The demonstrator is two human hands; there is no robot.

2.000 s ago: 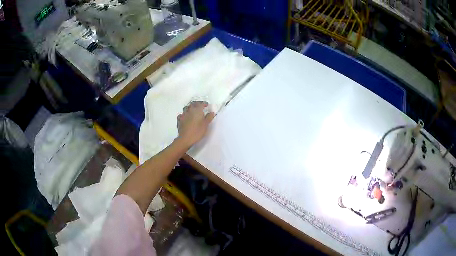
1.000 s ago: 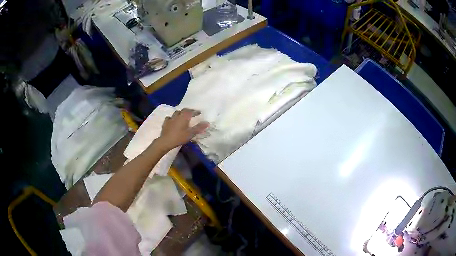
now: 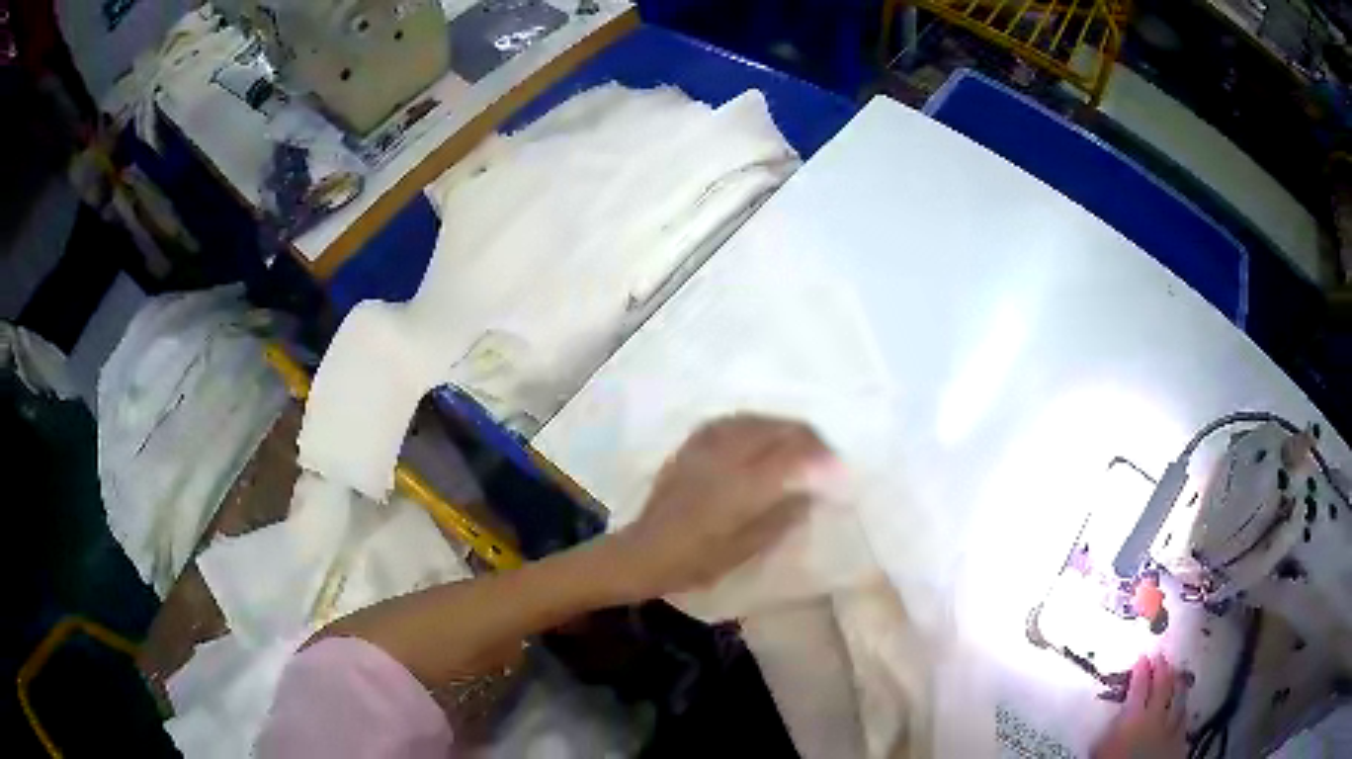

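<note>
A cream-white garment piece (image 3: 808, 608) lies partly on the white table and hangs over its front edge. My left hand (image 3: 749, 497) is blurred and holds this piece, fingertips on the cloth. My right hand (image 3: 1149, 715) shows only in part at the lower right edge, just in front of the needle area; its grip cannot be made out. The off-white sewing machine (image 3: 1260, 512) stands at the right, its lamp (image 3: 1151, 519) left of the head, with a small red-orange piece (image 3: 1148, 598) by the needle.
A pile of cream pieces (image 3: 578, 223) lies on a blue surface left of the table (image 3: 949, 282). Another machine (image 3: 356, 60) stands at far left. More cloth rests by a yellow rail (image 3: 457, 519). A blue bin (image 3: 1105, 186) is behind the table.
My left hand has moved right from the cream pile onto the white table with a cloth piece. My right hand has come into view near the needle. The camera view has shifted.
</note>
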